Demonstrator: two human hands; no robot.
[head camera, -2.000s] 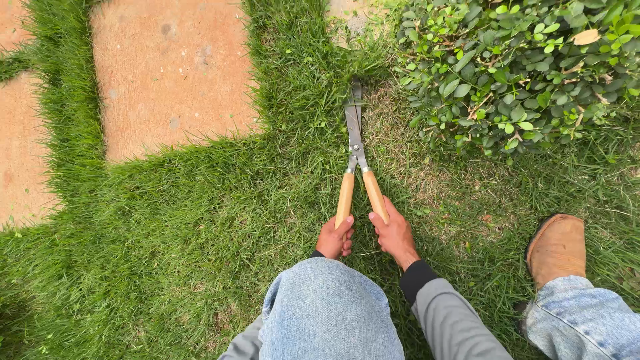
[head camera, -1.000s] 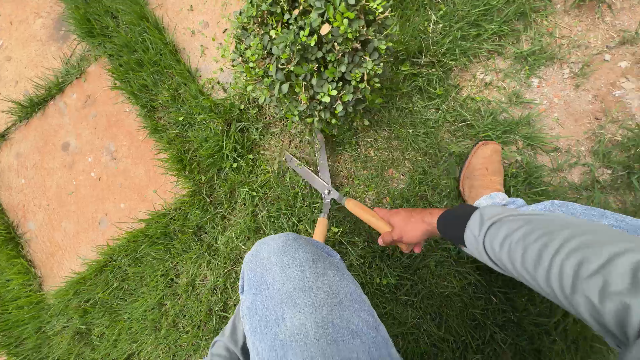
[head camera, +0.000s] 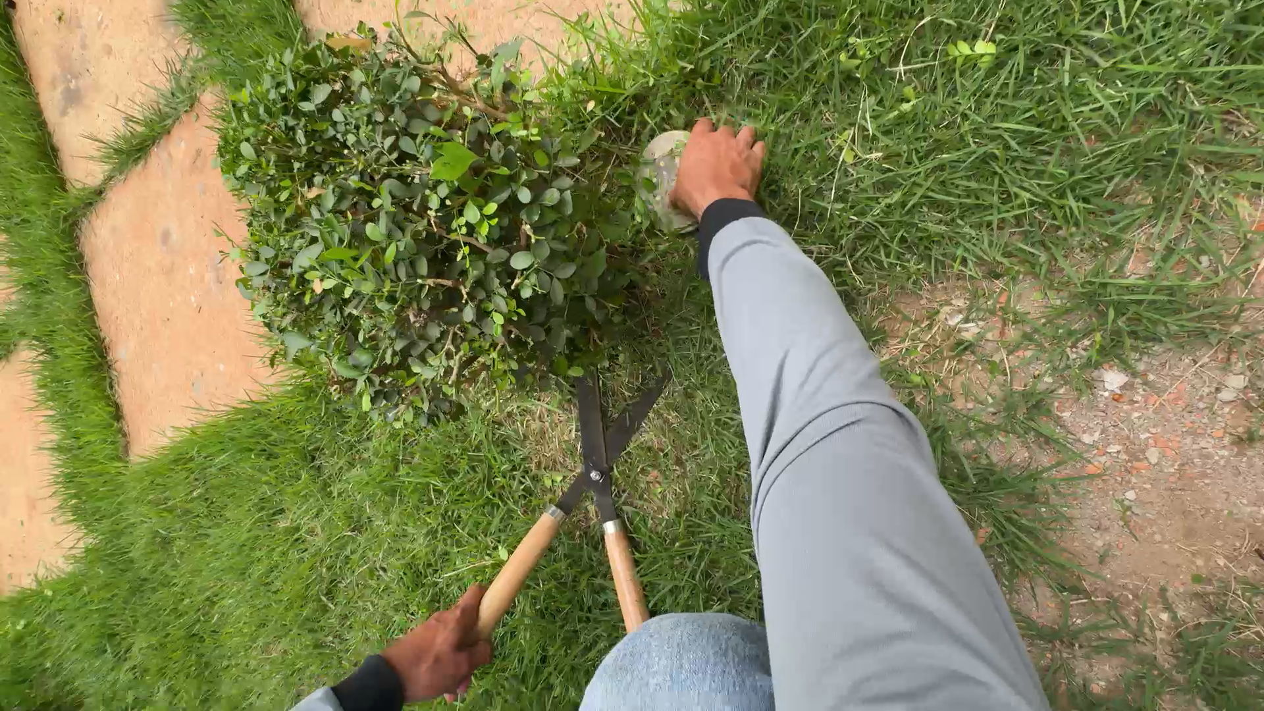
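My left hand (head camera: 441, 647) grips one wooden handle of the hedge shears (head camera: 595, 476) at the lower middle. The other handle is free, its end meeting my denim-covered knee. The blades are apart and point at the base of a leafy green bush (head camera: 444, 227). Reaching far forward, my right hand (head camera: 719, 166) is in the grass at the bush's right side, against a pale, roundish flat object (head camera: 666, 178). That object's kind is unclear, and the fingertips are partly hidden, so I cannot tell whether they grip it.
Reddish stone paving slabs (head camera: 173, 276) with grass strips between them lie on the left. Bare soil with rubble (head camera: 1155, 464) is at the right. Long grass (head camera: 987, 128) grows at the upper right. My knee (head camera: 681, 667) is at the bottom edge.
My right hand has let go of the shears' handle and moved forward to the bush's right side. The shears, held by both hands two seconds ago with blades together, now have their blades apart. The view has shifted.
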